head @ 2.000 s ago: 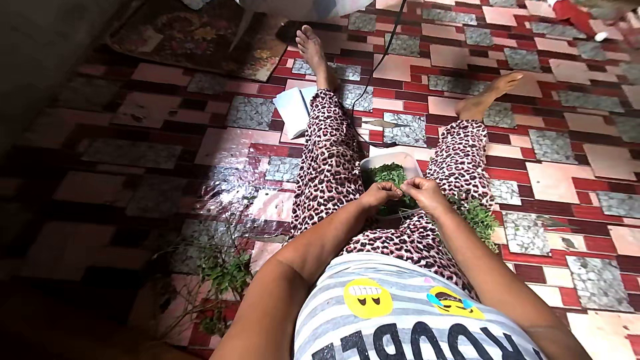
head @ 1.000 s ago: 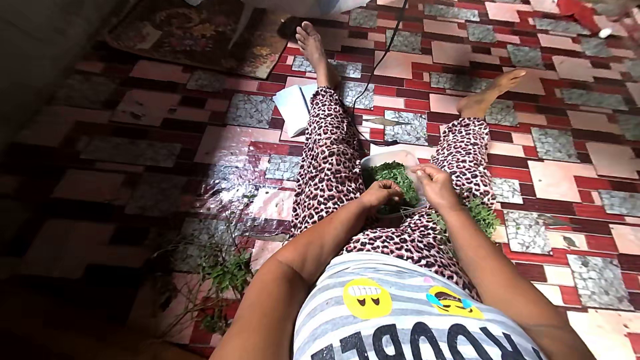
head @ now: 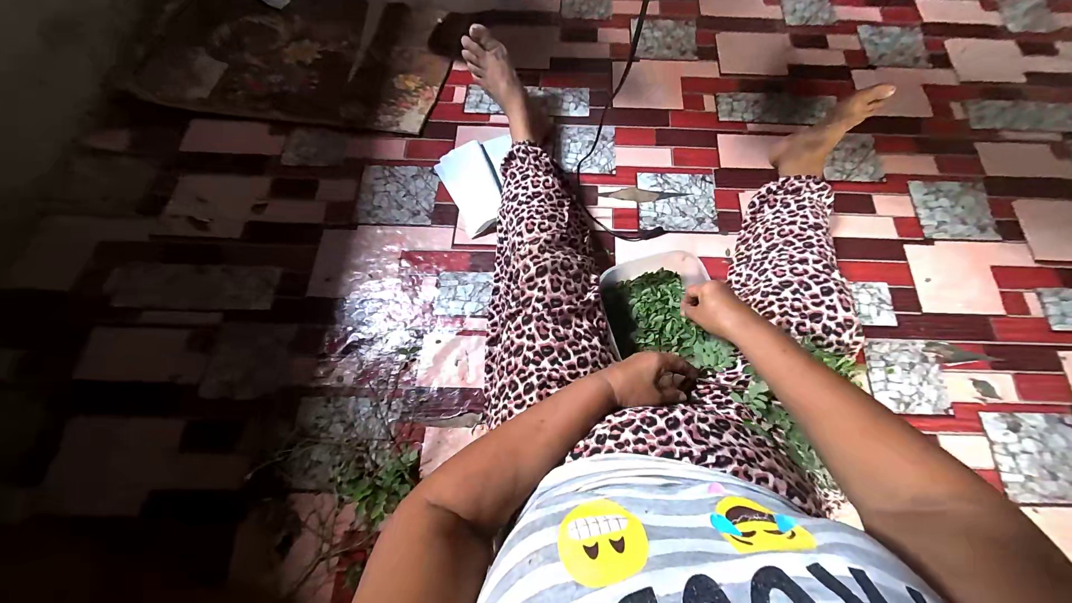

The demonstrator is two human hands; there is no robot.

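Observation:
A pale plastic container [head: 682, 261] stands between my legs, filled with loose green leaves [head: 657, 314]. My left hand [head: 655, 378] is at the container's near edge, over my lap, with its fingers curled; whether it grips anything is hidden. Above the container's right side is my right hand [head: 710, 308], fingers bent together, and I cannot tell whether a small leaf is between them. Leafy green sprigs [head: 775, 414] lie over my right thigh, below my right forearm. To the left of my body, more leafy stems [head: 377, 486] are on the floor.
Light-coloured books or folded papers [head: 471, 186] lie beside my left shin. A black cord [head: 615, 100] runs across the tiled-pattern floor [head: 955, 280] between my legs. A dark floral mat [head: 335, 75] is at the upper left. My legs are spread on both sides of the container.
Two seconds ago my hands were close together over the container. They have since come apart, the left one now lower, nearer my lap, and the right one at the container's right side.

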